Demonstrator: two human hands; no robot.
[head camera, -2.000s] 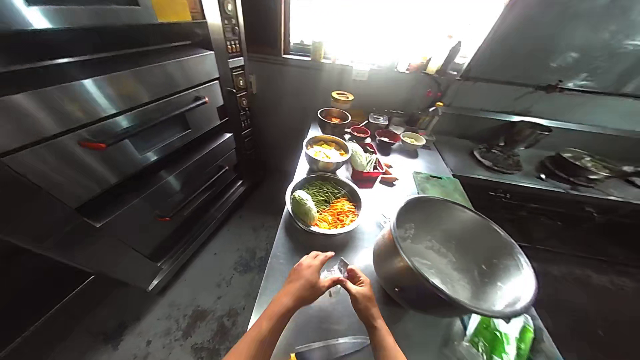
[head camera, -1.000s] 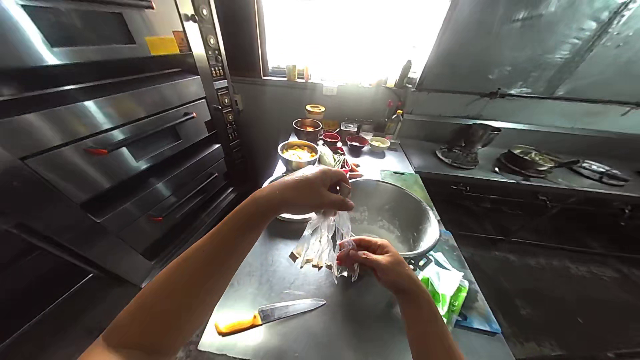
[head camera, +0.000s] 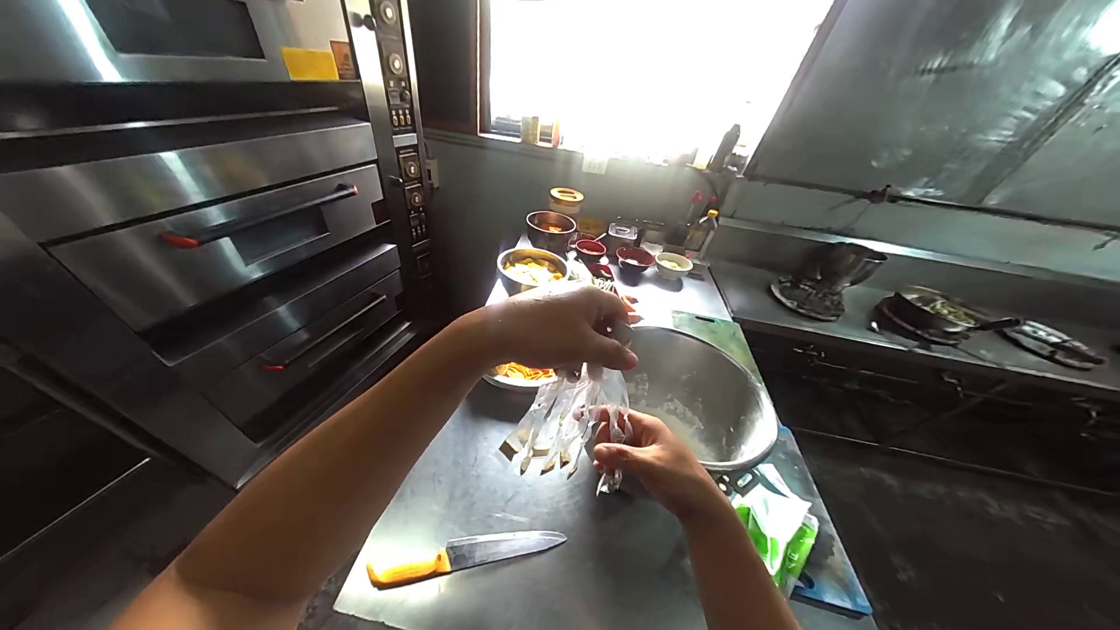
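Observation:
My left hand (head camera: 569, 328) is raised over the steel table, its fingers pinching the top of a bunch of clear plastic strips, perhaps disposable gloves or a bag (head camera: 556, 424). Pale pieces show at the lower ends; I cannot tell what they are. Lower and to the right, my right hand (head camera: 652, 455) grips part of the same plastic between thumb and fingers. Behind my right hand stands a large steel bowl (head camera: 752, 394) with whitish residue inside. A kitchen knife with a yellow handle (head camera: 409, 569) lies on the table in front, blade to the right.
Beyond my left hand are a bowl of shredded orange vegetables (head camera: 525, 372), a bowl of yellow food (head camera: 532, 269) and small bowls. A green packet (head camera: 796, 547) lies on a blue board (head camera: 840, 573) at right. Ovens (head camera: 262, 219) stand left, a stove counter (head camera: 936, 359) right.
Two seconds ago both hands were close together near the table with a small bit of clear plastic. Since then my left hand has risen and the plastic hangs spread out. The view has shifted.

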